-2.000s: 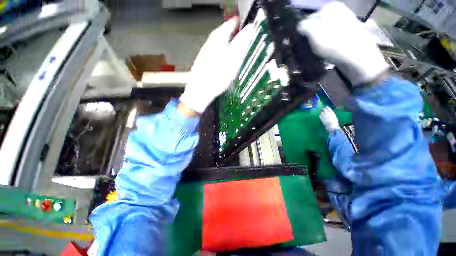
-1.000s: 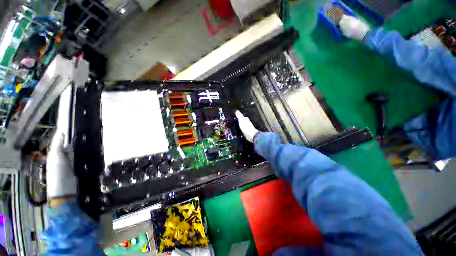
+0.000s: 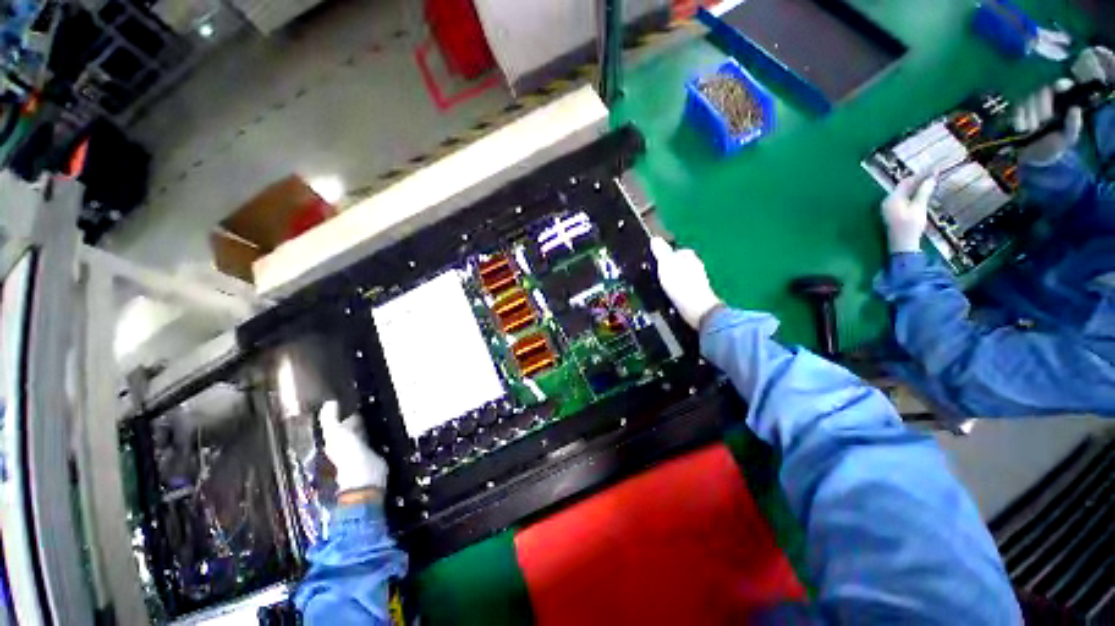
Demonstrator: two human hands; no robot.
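Note:
A black carrier [image 3: 556, 459] lies flat on the conveyor in front of me. In it sits a circuit board [image 3: 569, 397] with a large white rectangle, orange blocks and black parts, component side up. My left hand [image 3: 352, 450], in a white glove, is at the carrier's left edge. My right hand [image 3: 687, 284], also in a white glove, is at its right edge. How far the fingers of each hand close on the edges cannot be told. A red sheet [image 3: 654, 544] lies on the green mat below the carrier.
Conveyor rails [image 3: 287, 477] and a dark glossy area lie at left. A long white beam [image 3: 428, 196] runs behind the carrier. On the green bench at right are a blue box [image 3: 731, 108], a dark tray [image 3: 807, 47] and a black-handled tool [image 3: 822, 312]. Another person's gloved hands hold a board there.
The carrier was tilted up in my hands, then component side up at left; now it lies flat farther right. My left hand has moved right and my right hand stays at its right edge.

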